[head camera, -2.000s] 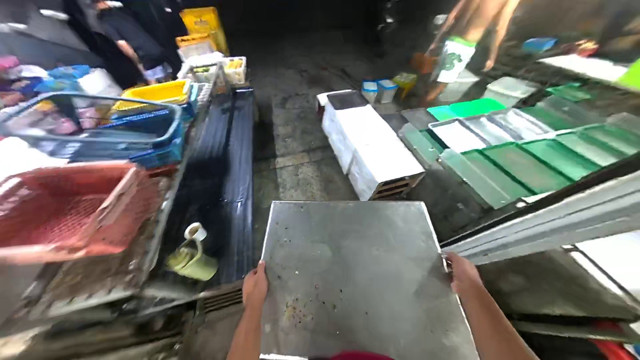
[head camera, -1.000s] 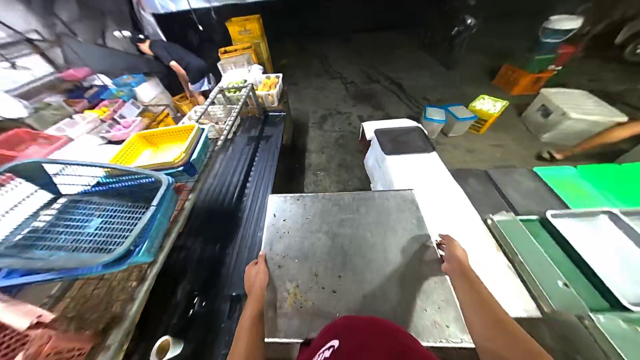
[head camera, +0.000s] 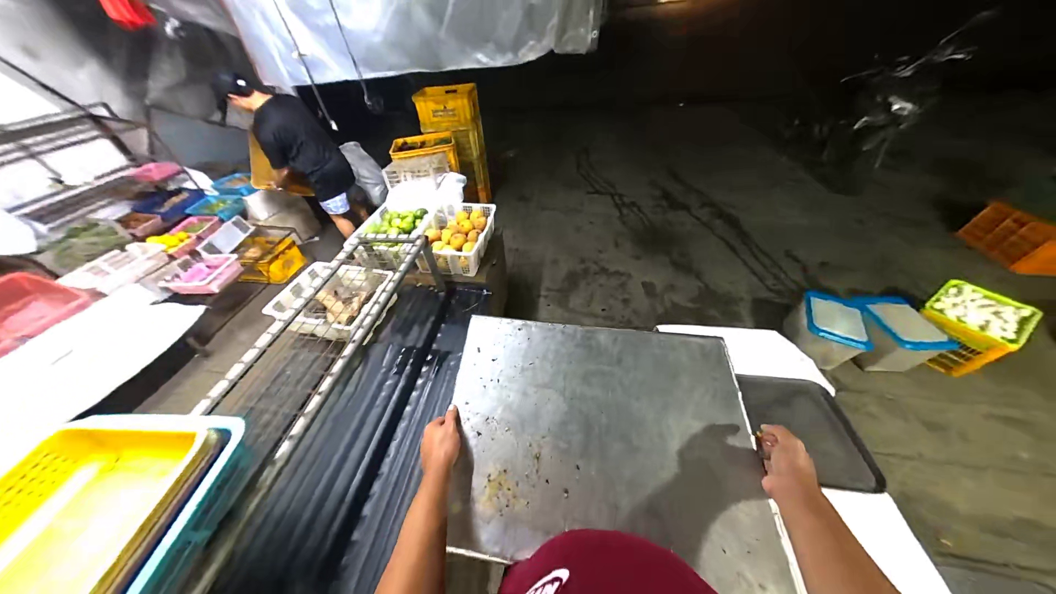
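Note:
A large flat metal-topped panel (head camera: 610, 412), specked with dirt and stained near its lower left, is held in front of my body. My left hand (head camera: 440, 444) grips its left edge, thumb on top. At the right edge my right hand (head camera: 784, 462) holds on, its fingers curled at the rim. What lies under the panel is hidden. To the right a dark tray (head camera: 813, 433) rests on a white surface (head camera: 883, 536), close beside my right hand. The peak of a maroon cap covers part of the panel's near edge.
Left are a black ridged surface (head camera: 330, 478), a wire rack (head camera: 280, 371) and stacked yellow and blue baskets (head camera: 107, 495). Ahead stand crates of green (head camera: 396, 223) and orange fruit (head camera: 458, 231). A person (head camera: 301, 148) bends at the back left. Blue-lidded tubs (head camera: 837, 326) stand on the floor right.
The view has moved forward past the baskets toward the fruit crates, and both my hands have kept hold of the panel. The dark tray now lies beside my right hand instead of ahead.

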